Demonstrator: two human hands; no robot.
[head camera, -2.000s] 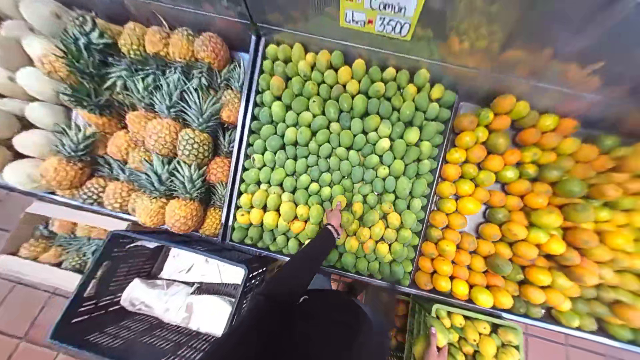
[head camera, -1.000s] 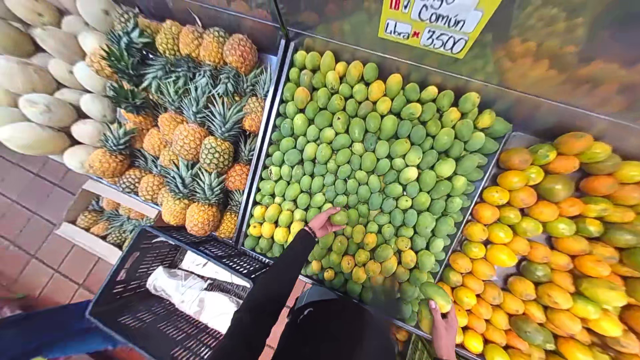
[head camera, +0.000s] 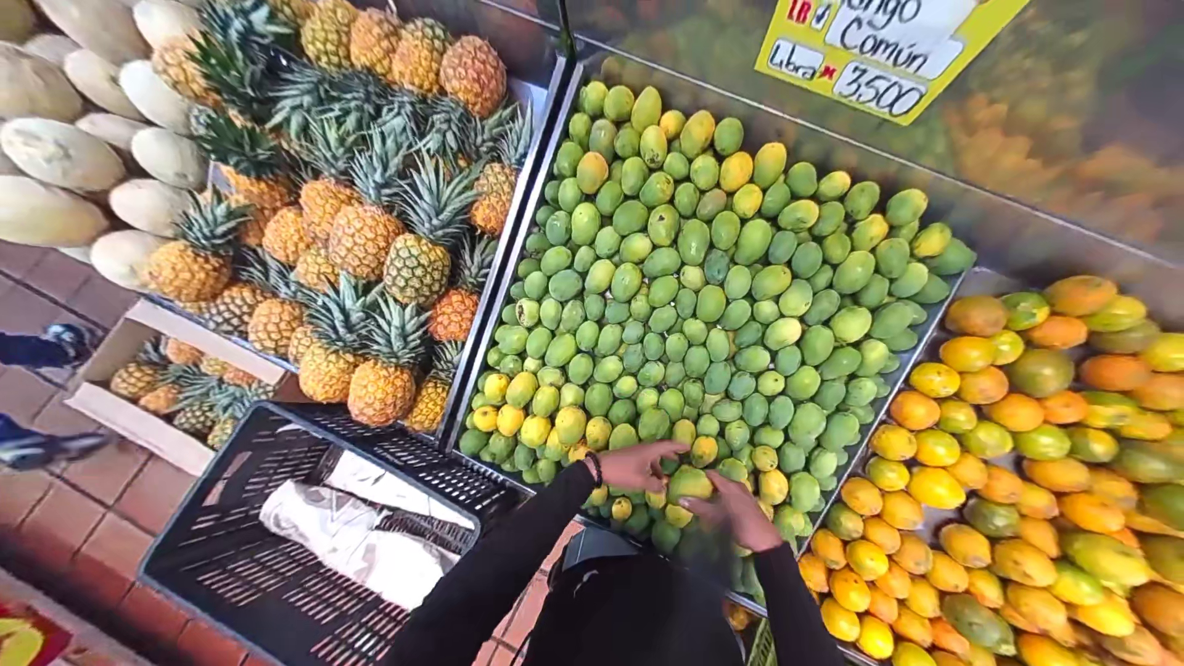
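Note:
Both my hands are over the front edge of the mango display, whose green and yellow mangoes (head camera: 661, 291) lie in close rows. My left hand (head camera: 640, 465), with a dark bracelet at its wrist, reaches over the fruit with its fingers spread and nothing clearly in them. Just to its right, my right hand (head camera: 735, 511) has its fingertips at a greenish-yellow mango (head camera: 690, 485); whether it grips this mango or only touches it I cannot tell. Black sleeves cover both forearms.
Pineapples (head camera: 365, 239) and pale melons (head camera: 63, 155) lie left, orange papayas (head camera: 967, 546) right. A black plastic crate (head camera: 222, 555) with white wrapping (head camera: 342, 536) stands at lower left, by a cardboard box of pineapples (head camera: 139, 425). A price sign (head camera: 888, 55) hangs behind. Another person's feet (head camera: 42, 444) are at far left.
My right hand has moved left from the display's right front corner, where it held a green mango, to beside my left hand. The view has come nearer to the mangoes.

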